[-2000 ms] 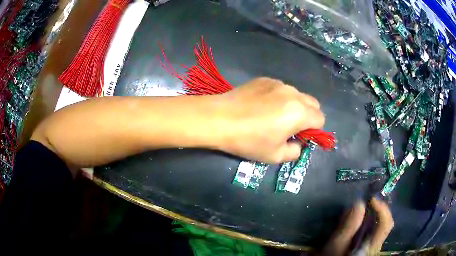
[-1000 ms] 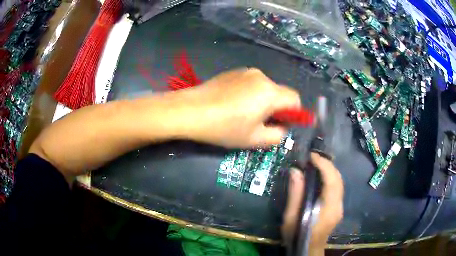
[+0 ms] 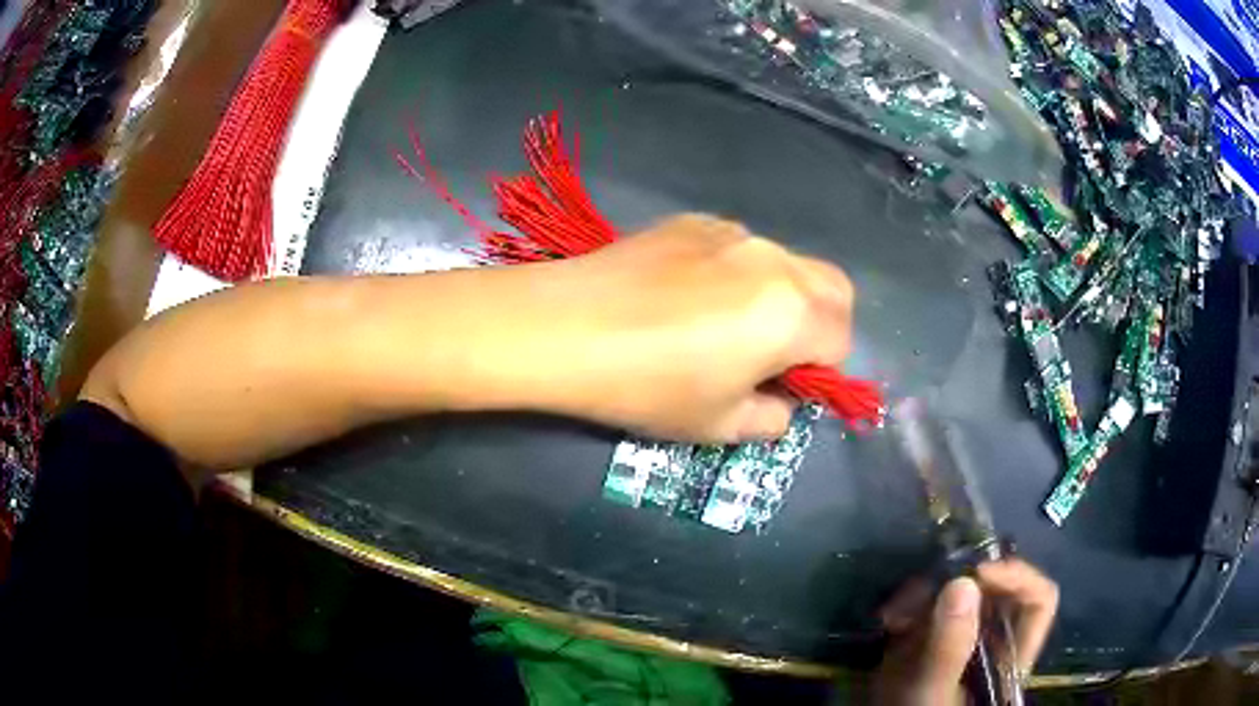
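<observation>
My left hand (image 3: 746,331) is closed around a bundle of red lead wires (image 3: 842,395); short tips stick out at its right and long ends fan out behind the wrist. Several green circuit boards (image 3: 753,486) lie side by side on the dark mat, just below my left hand and partly hidden by it. My right hand (image 3: 973,628), at the lower right, holds a soldering iron (image 3: 953,503), blurred, its tip pointing up and left near the wire tips. I cannot tell whether the tip touches anything.
A loose board pile (image 3: 1139,262) covers the right side. A clear plastic bag (image 3: 842,69) with boards lies at the top. A spare red wire bundle (image 3: 249,159) lies on white paper at left, beside a brown box (image 3: 118,262). A black box (image 3: 1236,483) stands at the right edge.
My right hand picked up the iron area's view from low right, moved in to the wire tips, then back down and right. The single board at right has left its spot. My left hand shifted slightly.
</observation>
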